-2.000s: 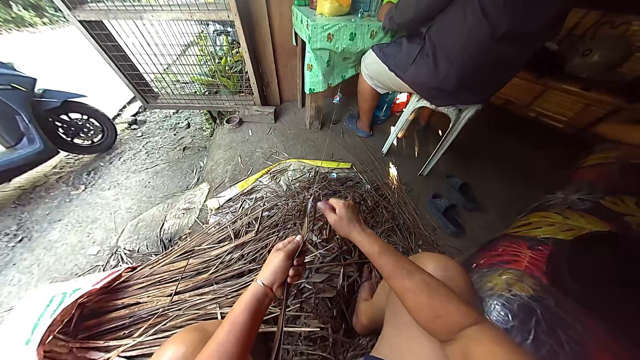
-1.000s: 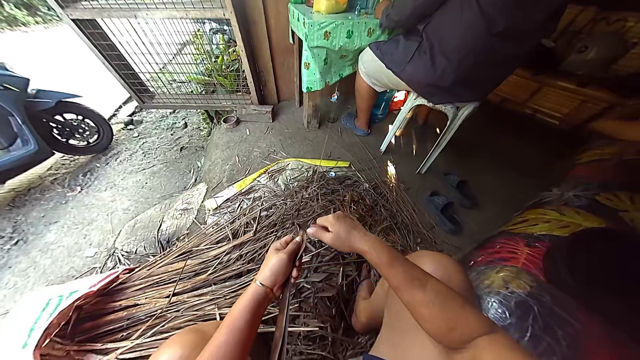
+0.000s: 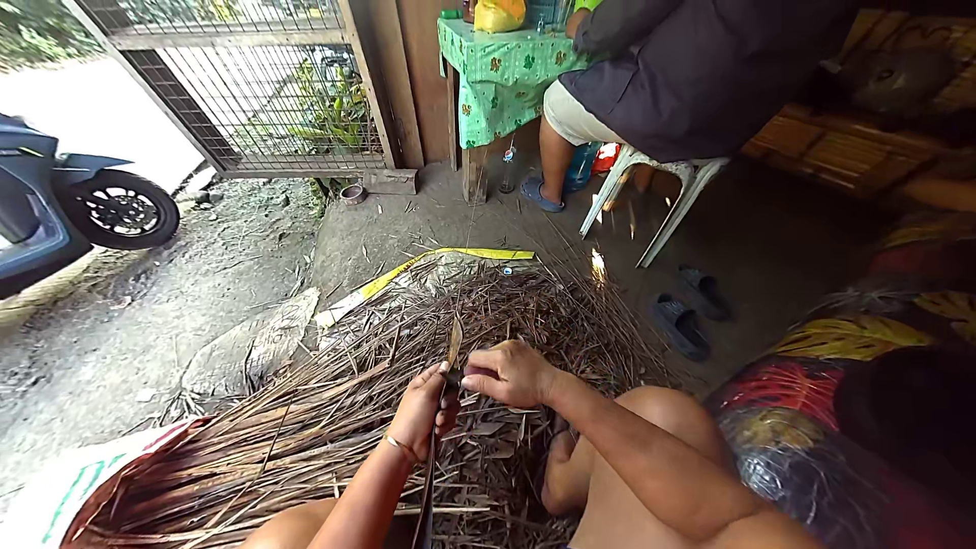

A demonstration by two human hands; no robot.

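My left hand [image 3: 428,406], with a thin bracelet at the wrist, grips a long dark dried palm-leaf strip [image 3: 427,488] that hangs down between my knees. A pale brown leaf piece [image 3: 455,341] sticks up above its fingertips. Just to the right, my right hand [image 3: 512,372] has its fingers curled and the thumb toward the strip; whether it pinches anything is hidden. Under both hands lies a heap of dry brown leaf strips and ribs [image 3: 320,427], spreading left into a white sack [image 3: 91,488].
A person in a dark jacket sits on a white plastic stool [image 3: 679,183] at a table with a green cloth [image 3: 503,69]. Slippers [image 3: 681,324], a yellow strap [image 3: 488,252], plastic-wrapped bundles [image 3: 801,435], a wire-mesh gate [image 3: 252,84] and a scooter wheel [image 3: 122,210] surround the heap.
My hands stay close together above the heap. A pale leaf piece now shows upright above my left fingertips. The seated person's pose is much the same.
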